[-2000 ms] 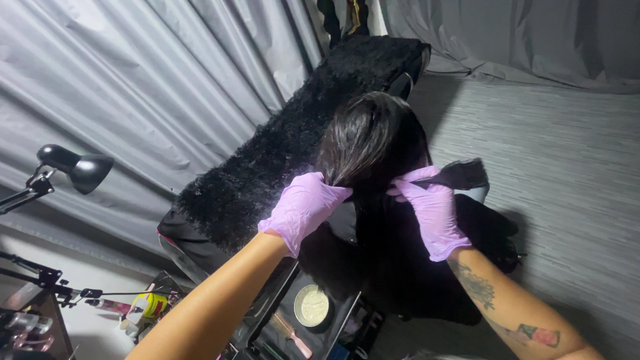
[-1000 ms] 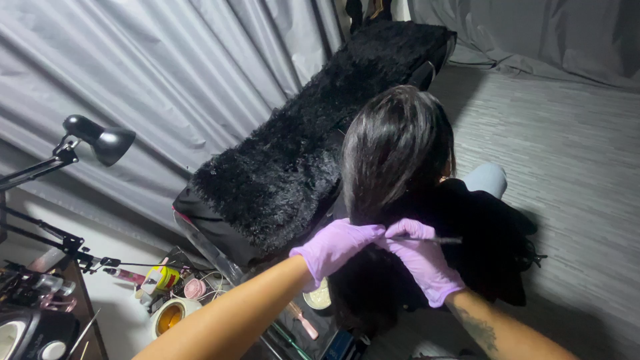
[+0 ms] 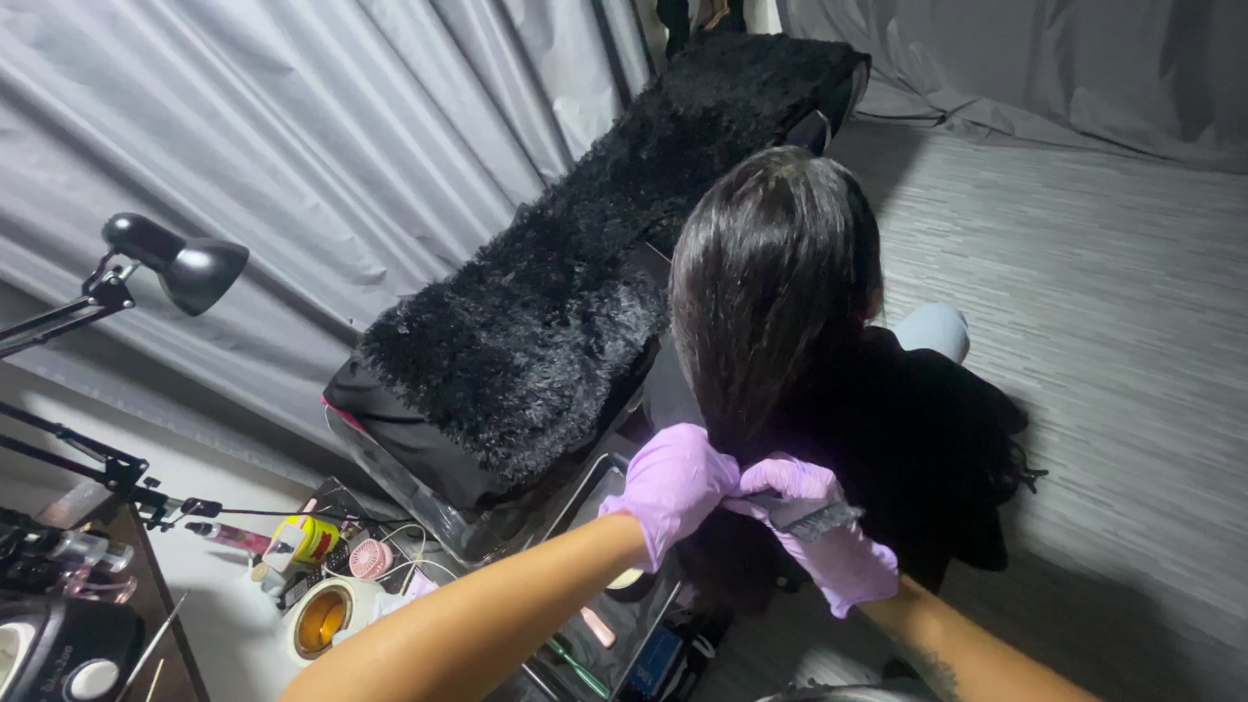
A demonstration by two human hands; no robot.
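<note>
A person with long dark hair (image 3: 770,263), dressed in black, sits facing away from me. My left hand (image 3: 678,487), in a lilac glove, pinches the hair low behind the head. Close against it, my gloved right hand (image 3: 814,531) holds a dark tint brush (image 3: 824,520), its bristles pointing right, while its fingertips meet the hair beside the left hand's. The strands between my fingers are mostly hidden. Below my left wrist, a pale bowl (image 3: 629,583) is partly covered by my arm on a black tray (image 3: 634,639).
A bed with a shaggy black cover (image 3: 526,331) runs along the grey curtain (image 3: 322,146). On the left are a black desk lamp (image 3: 195,268), a wax warmer (image 3: 324,619) and a pink fan (image 3: 370,559). A pink-handled tool (image 3: 599,627) lies on the tray.
Both hands have moved down along the hair, from near the nape two seconds ago to lower behind the back. The brush stays in my right hand. The view has shifted.
</note>
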